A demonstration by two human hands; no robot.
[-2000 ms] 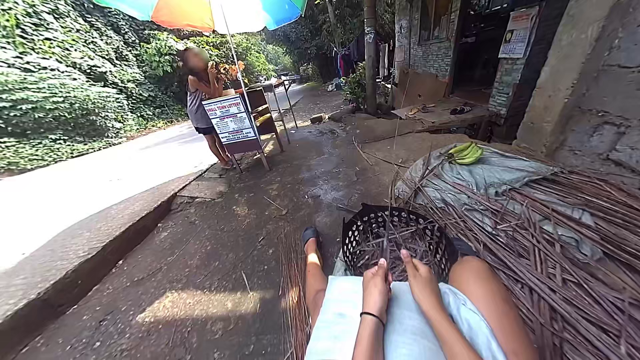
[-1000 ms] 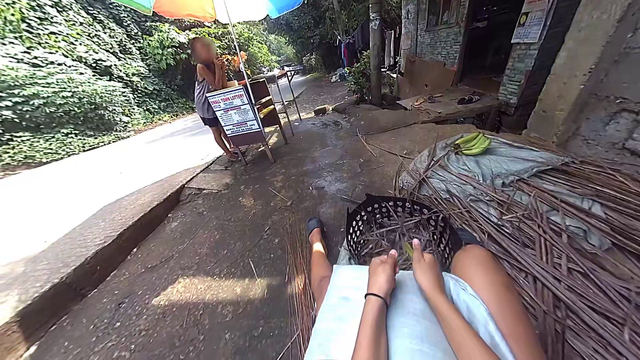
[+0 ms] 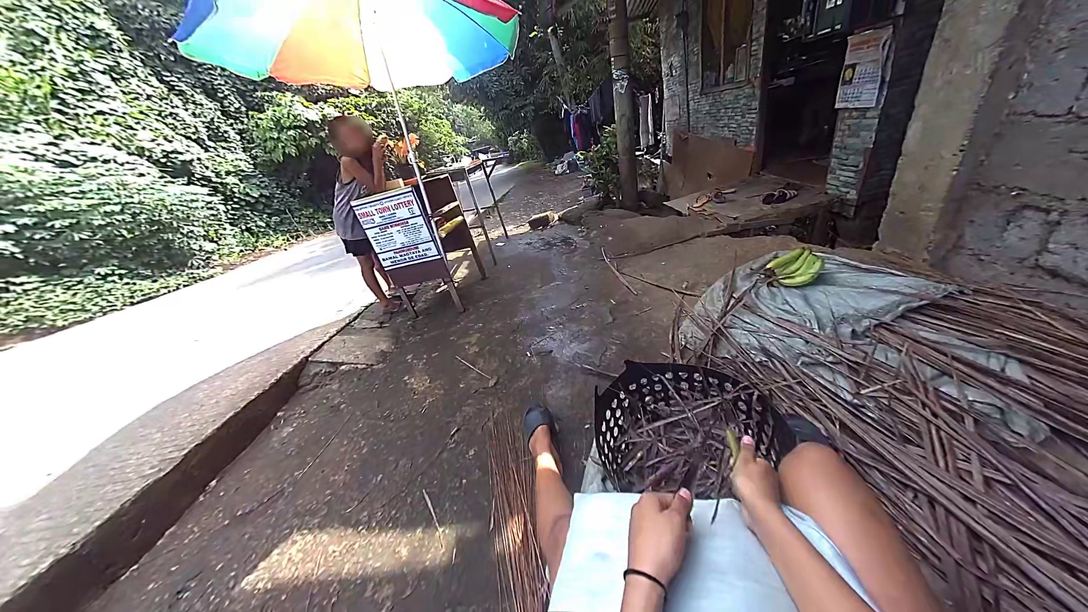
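Note:
My left hand (image 3: 660,531), with a black band at the wrist, is closed on a dark strip of dry leaf over the lap. To its right, my right hand (image 3: 755,478) grips a small yellow-green thing, perhaps a knife handle; the rest of it cannot be made out. Both hands are at the near rim of a black perforated plastic basket (image 3: 608,433), which stands between the legs and holds many short brown leaf pieces (image 3: 680,416). A white cloth (image 3: 595,544) covers the lap. Long dry brown palm leaves (image 3: 943,459) are heaped right of the basket.
Green bananas (image 3: 796,267) lie on a grey tarp (image 3: 850,297) over the heap. Thin brown midribs (image 3: 514,518) lie left of my leg. A person (image 3: 353,191) stands by a signboard (image 3: 398,229) under a colourful umbrella (image 3: 348,42). A concrete kerb (image 3: 195,433) edges the road.
My hands were close together before; now they are apart, the left one nearer the lap and the right one at the basket's right side.

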